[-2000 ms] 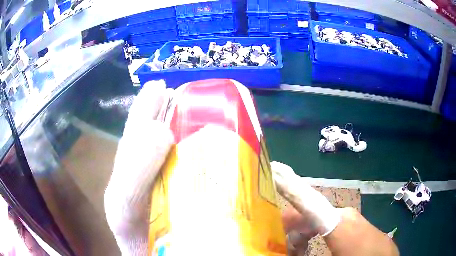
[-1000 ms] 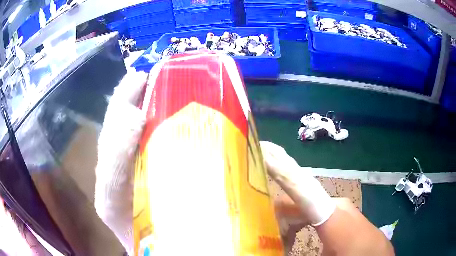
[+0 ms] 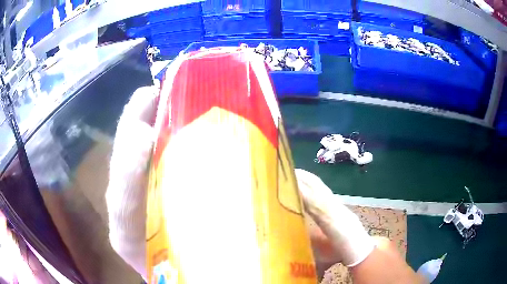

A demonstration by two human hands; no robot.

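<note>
A large bottle with a red end and a yellow label stands close to the camera and fills the middle of the view. Its label is partly washed out by glare. My left hand, in a white knit glove, holds it on the left side. My right hand, with white covers on its fingers, is against its right side. Most of the right fingers are hidden behind the bottle. The lower end of the bottle is cut off by the frame.
A white toy vehicle body lies on the green belt. Another lies on the bench at right, above a squeeze bottle. Cardboard mat is partly hidden. Blue bins of parts stand behind. A dark glossy panel is at left.
The bottle has shifted left and its red end sits higher than two seconds ago, with my hands still on it. The toy vehicle body on the belt has moved left. More of the squeeze bottle shows.
</note>
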